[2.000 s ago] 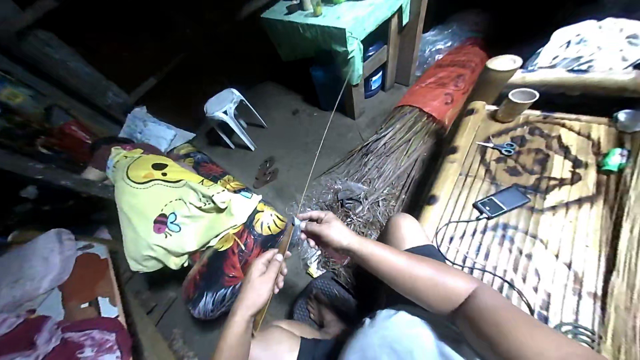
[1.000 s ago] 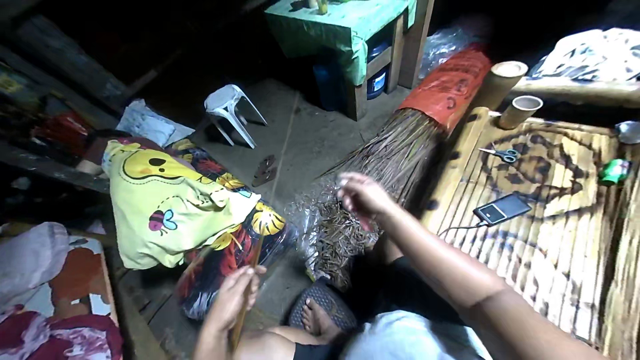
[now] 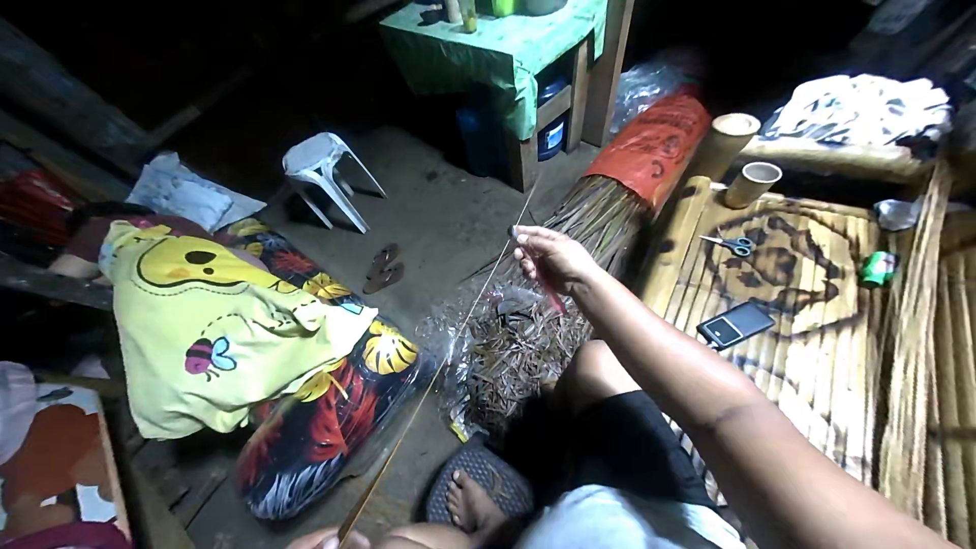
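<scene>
My left hand shows only in part at the bottom edge, closed around the lower end of a long thin plant strip. The strip slants up and to the right across the floor. Near its upper stretch is my right hand, thumb and forefinger pinched together with a small dark piece at their tips; whether they grip the strip I cannot tell. Something thin and reddish hangs below that palm. Beneath lies a heap of brown plant scraps on clear plastic, beside a bundle of long dry stalks in a red plastic sack.
A bamboo bench on the right holds scissors, a power bank, a green can and a bamboo cup. A white stool and slippers are ahead. A yellow cloth covers a dark floral bundle at left.
My right hand has moved away from my left, up and to the right. My left hand has dropped toward the bottom edge, still holding the strip.
</scene>
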